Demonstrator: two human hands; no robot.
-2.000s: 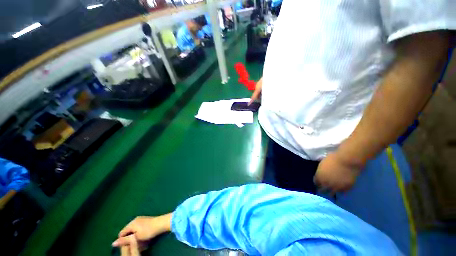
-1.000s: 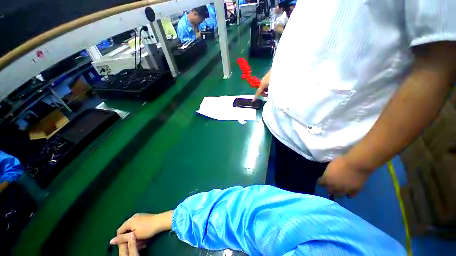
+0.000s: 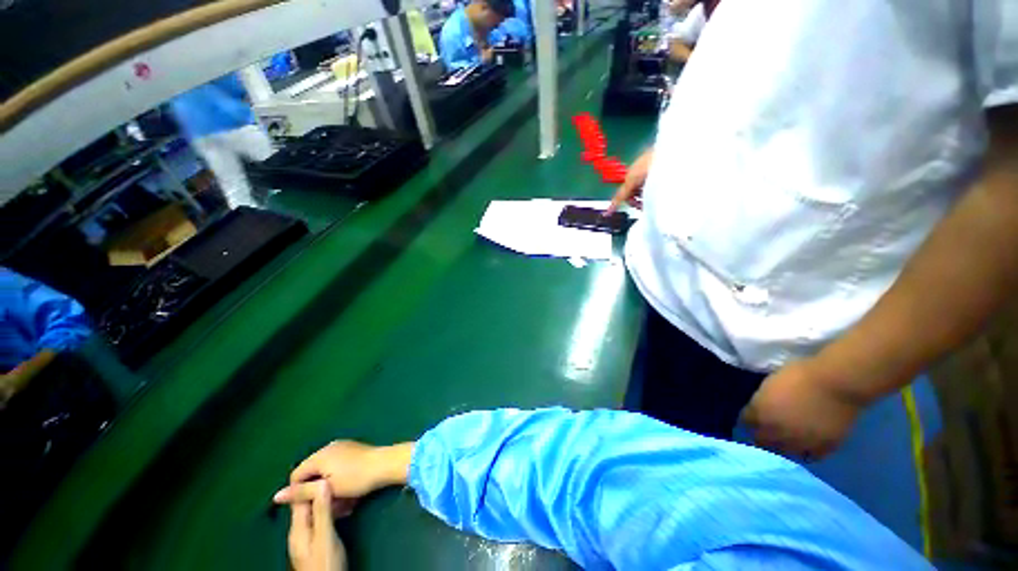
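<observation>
My right hand (image 3: pixel 348 471), bare below a light blue gathered cuff, rests on the green bench (image 3: pixel 447 346) at the lower left. It is empty, with one finger extended to the left. My left hand (image 3: pixel 316 538) is cut off by the bottom edge. Its raised fingers touch the underside of my right hand, and no object shows in it. A white paper sheet (image 3: pixel 525 228) lies on the bench farther off. A black phone (image 3: pixel 592 219) lies on the paper, touched by a fingertip of the person beside me.
A person in a white short-sleeved shirt (image 3: pixel 804 190) stands close at the right. Red parts (image 3: pixel 593 139) lie beyond the paper near a white post (image 3: pixel 547 78). Black trays (image 3: pixel 229 262) line the far side. A blue sleeve (image 3: pixel 42 318) shows at the left; other workers sit farther back.
The view has shifted, so the bench scene sits farther right. A walking figure in blue and white has appeared behind the far trays. My hands stay together on the bench.
</observation>
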